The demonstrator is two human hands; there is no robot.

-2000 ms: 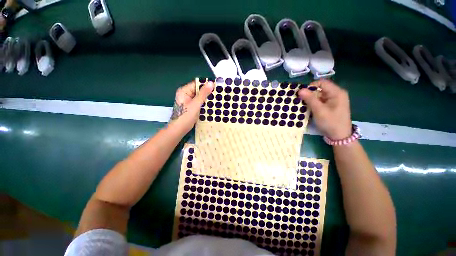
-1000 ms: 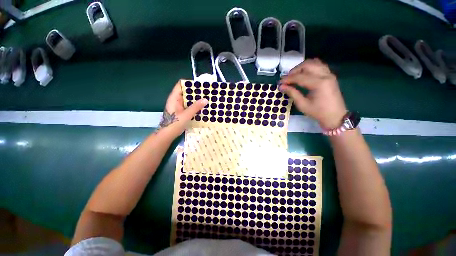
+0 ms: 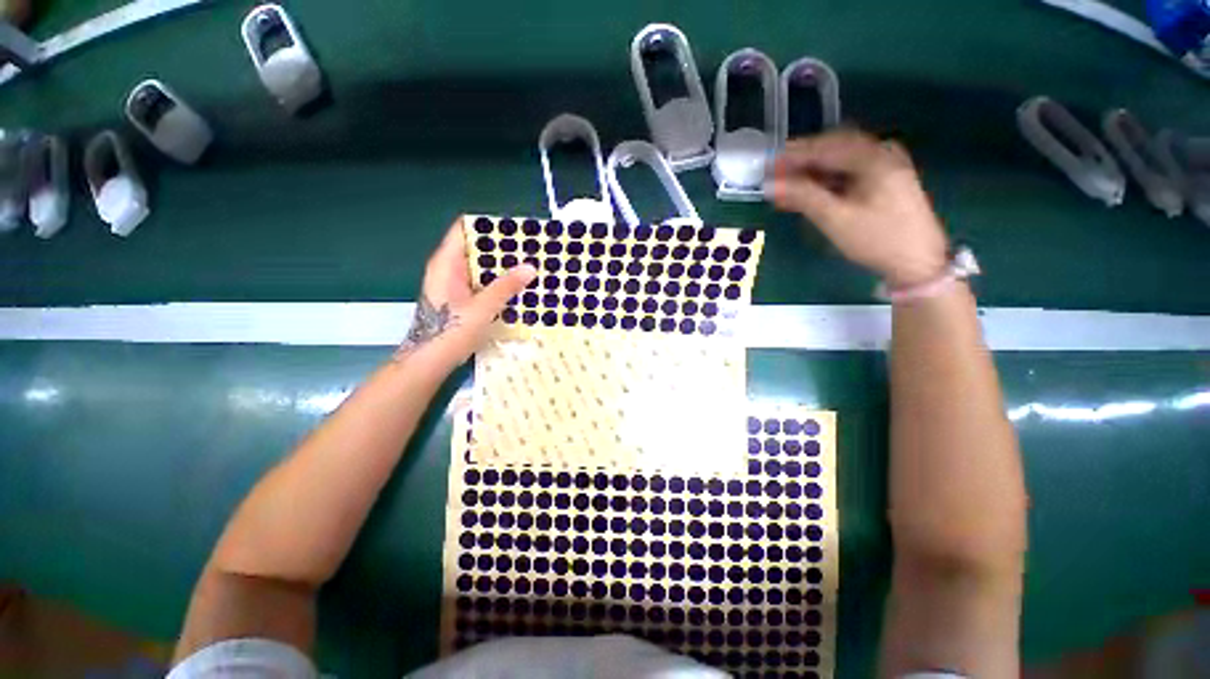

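Note:
My left hand grips the left edge of a cream sheet with its thumb on top. Rows of small black dots cover the sheet's upper part; its lower part is bare and shiny. My right hand is raised beyond the sheet's top right corner, thumb and fingers pinched beside a grey-white loop-shaped housing. Whether a dot is between the fingertips is too blurred to tell. The hand partly covers another housing. A larger sheet of dots lies under the held one.
More housings stand behind the held sheet, at far left and at far right. A white strip crosses the green surface. A blue object is at the top right corner.
My right hand has left the sheet's top right corner and moved up and out to the housings. The held sheet and left hand have shifted left in view.

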